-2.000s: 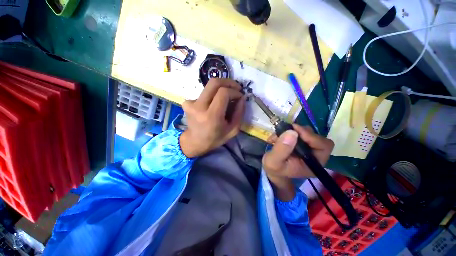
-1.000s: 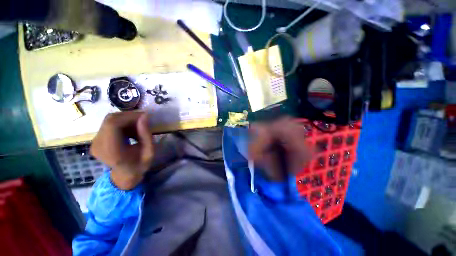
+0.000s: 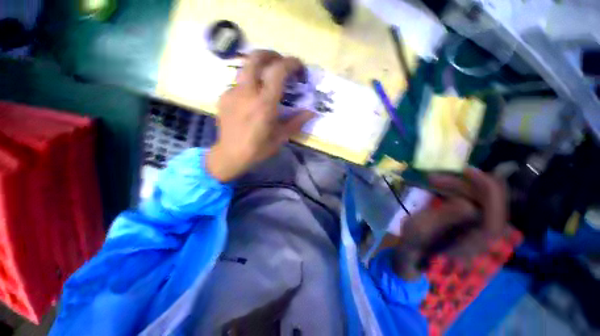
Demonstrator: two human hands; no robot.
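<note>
The picture is blurred. My left hand (image 3: 250,118) is over the white sheet (image 3: 355,125), with fingers and thumb spread around the dark round watch case (image 3: 291,96), which they partly cover. Whether the fingers grip it cannot be told. A round module (image 3: 224,38) lies left of the case, up the board. Small dark parts (image 3: 324,101) lie just right of the case. My right hand (image 3: 454,216) is blurred at the right, above the red parts tray (image 3: 470,279). A dark shape shows at its palm; whether it holds the soldering iron cannot be told.
Stacked red trays (image 3: 46,190) stand at the left. Purple-blue tweezers (image 3: 387,104) and a black stick (image 3: 399,52) lie right of the work. A yellow card (image 3: 447,131) lies farther right. A dark nozzle or tool (image 3: 337,9) hangs at the top edge.
The view swung right, then back left. My left hand has moved up onto the watch case. My right hand has moved away from the work to the right; the iron is no longer clearly visible.
</note>
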